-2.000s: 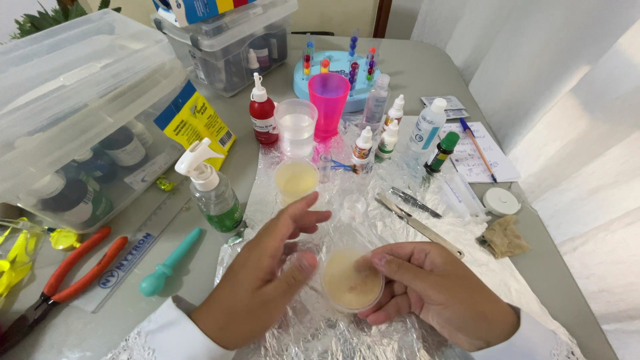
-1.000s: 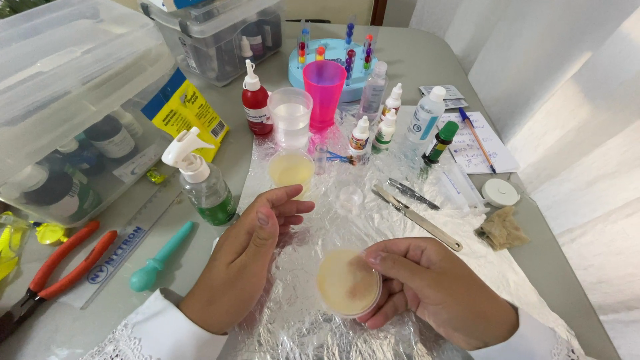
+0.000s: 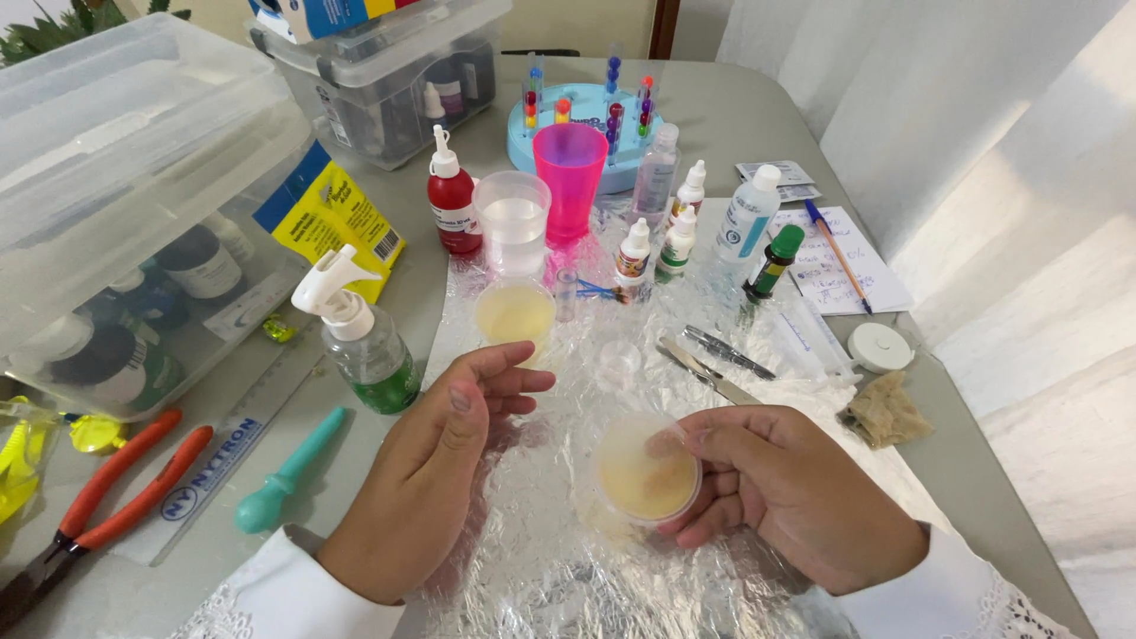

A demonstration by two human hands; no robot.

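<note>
My right hand [image 3: 781,488] holds a small clear plastic cup [image 3: 646,470] by its rim between thumb and fingers; it is tilted and has a pale yellowish content. My left hand [image 3: 444,461] is held up to its left, fingers apart, holding nothing. Just beyond my left fingertips stands another clear cup [image 3: 516,315] with pale yellow liquid. Crinkled aluminium foil [image 3: 541,550] lies under both hands. Past the held cup lie a metal scalpel handle [image 3: 701,373] and metal tweezers [image 3: 729,351].
A spray bottle [image 3: 368,355], teal plastic dropper [image 3: 288,475], ruler [image 3: 222,453] and orange-handled pliers [image 3: 133,488] lie at left, near lidded plastic boxes [image 3: 133,204]. Behind stand a red bottle [image 3: 454,209], a water cup [image 3: 513,222], a pink cup [image 3: 570,177] and dropper bottles [image 3: 634,253]. Gauze [image 3: 886,410] lies right.
The cup in my right hand shows a different tilt than two seconds ago. My left hand has drawn away from the cup, to the left, and its fingers have changed pose.
</note>
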